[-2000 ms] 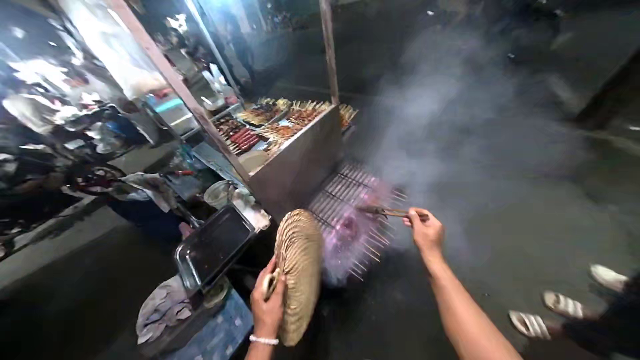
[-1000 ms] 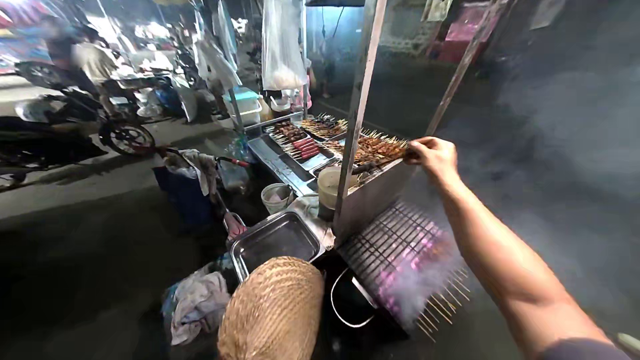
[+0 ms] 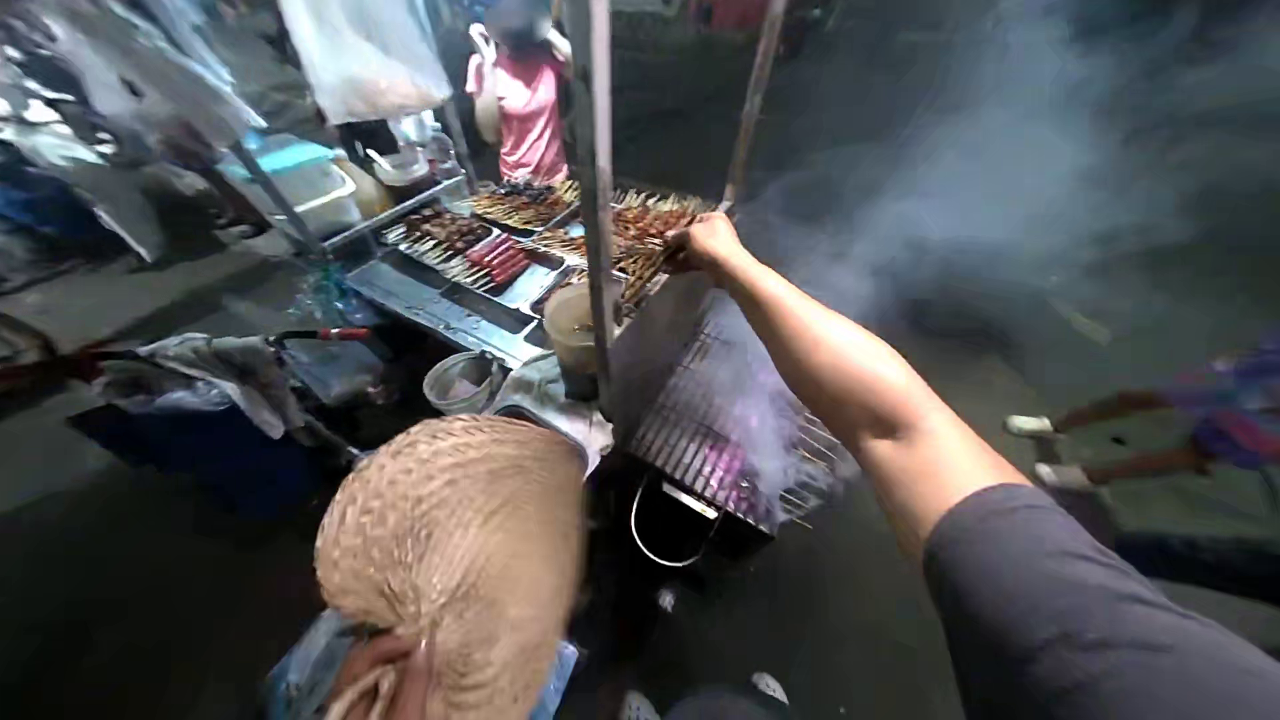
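Observation:
My left hand (image 3: 385, 680) grips the handle of a woven hand fan (image 3: 455, 550) at the lower left. My right arm reaches forward over the smoking charcoal grill (image 3: 690, 440), and my right hand (image 3: 703, 243) is at the near right edge of the cart's display of skewers (image 3: 650, 222). Its fingers are bent down and dark; whether they hold anything cannot be made out. Smoke rises from the grill, where skewer sticks (image 3: 815, 460) jut past the right side. Red sausages on sticks (image 3: 497, 260) lie in a tray farther left.
A metal post (image 3: 600, 180) rises beside a beige tub (image 3: 572, 325). A white bucket (image 3: 462, 382) stands left of the grill. A person in a pink shirt (image 3: 530, 115) is behind the cart. Another person's legs (image 3: 1120, 410) show at right. Plastic bags (image 3: 365, 60) hang at upper left.
My right hand has moved from over the grill, where it held a wooden-looking tool, to the skewer display. A person in pink has come into view behind the cart. The view has turned and moved nearer.

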